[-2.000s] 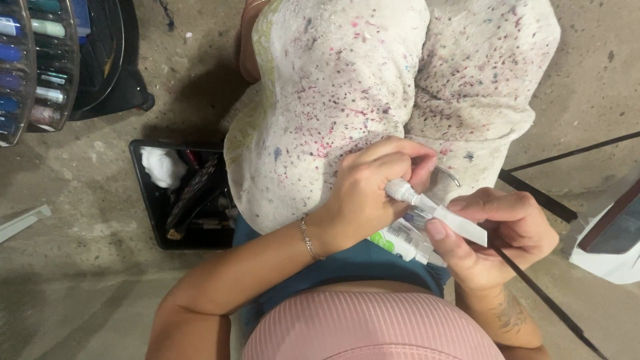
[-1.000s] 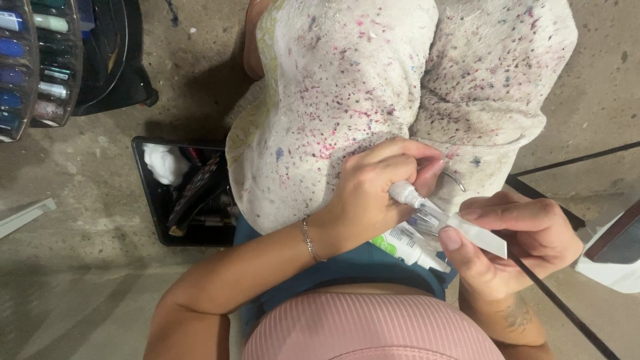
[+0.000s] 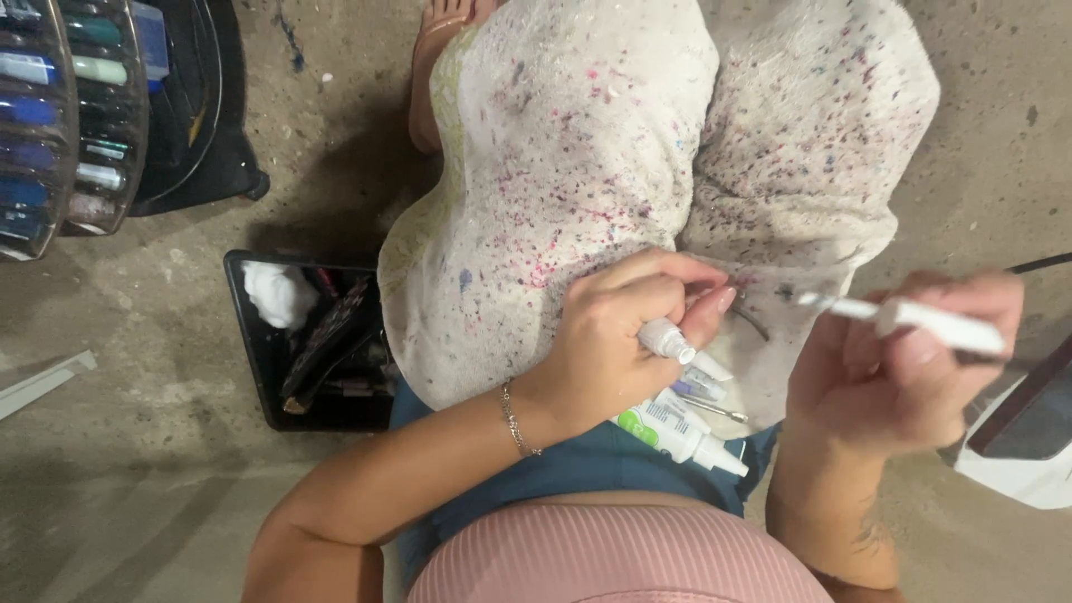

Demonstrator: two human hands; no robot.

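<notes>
My left hand (image 3: 624,335) is closed around a small white bottle (image 3: 667,341) whose open neck points toward the lower right; thumb and forefinger meet beyond it. Up to the right, my right hand (image 3: 904,360) grips a white brush cap (image 3: 946,327) with its short, blurred brush pointing left. A speckled white towel (image 3: 569,167) covers my legs. In my lap under the left hand lie a white tube with a green mark (image 3: 670,431), a slim metal tool (image 3: 712,409) and a clear package (image 3: 703,377). A thin curved dark item (image 3: 749,322) shows beside the left fingertips.
A black tray (image 3: 251,352) on the concrete floor at left holds cotton (image 3: 279,293) and dark tools. Racks of polish bottles (image 3: 100,109) stand at the upper left beside a black base (image 3: 201,126). A white and dark device (image 3: 1026,435) is at the right edge.
The right hand has moved right, away from the left hand, with the white brush cap; the bottle's neck now shows open. The left hand has stayed in nearly the same place.
</notes>
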